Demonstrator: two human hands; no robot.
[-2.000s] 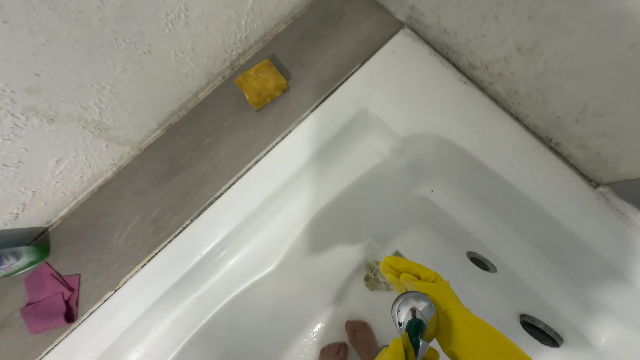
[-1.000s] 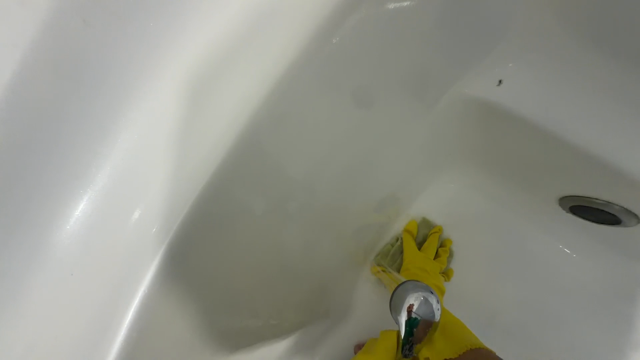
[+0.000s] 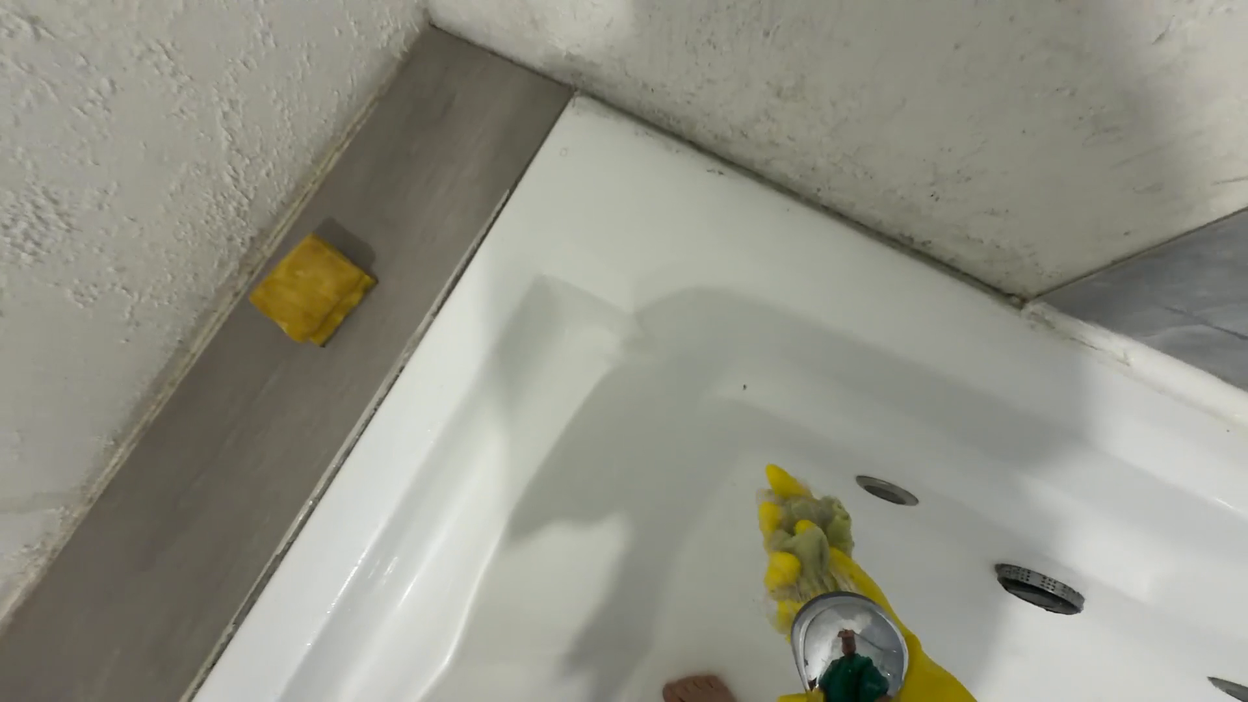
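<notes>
My right hand (image 3: 863, 580), in a yellow rubber glove, is curled around a wet, crumpled greenish cloth or sponge (image 3: 817, 534), with the fingers pointing left and upward inside the white bathtub (image 3: 643, 624). Directly below it in the view is a round chrome shower head (image 3: 848, 639), whose shiny surface shows a reflection. Only a sliver of my gloved left hand (image 3: 798, 697) shows at the bottom edge, against the shower head; the rest is out of frame.
A folded yellow cloth (image 3: 312, 290) lies on the grey ledge (image 3: 244, 409) beside the tub. Round metal fittings (image 3: 1039, 589) sit in the tub wall. A bare foot (image 3: 698, 688) shows at the bottom. Rough, stained walls (image 3: 877, 117) meet at the corner.
My right hand was spread flat on the cloth or sponge against the tub; now it is lifted, with its fingers curled around it. The view has swung back to the corner and ledge.
</notes>
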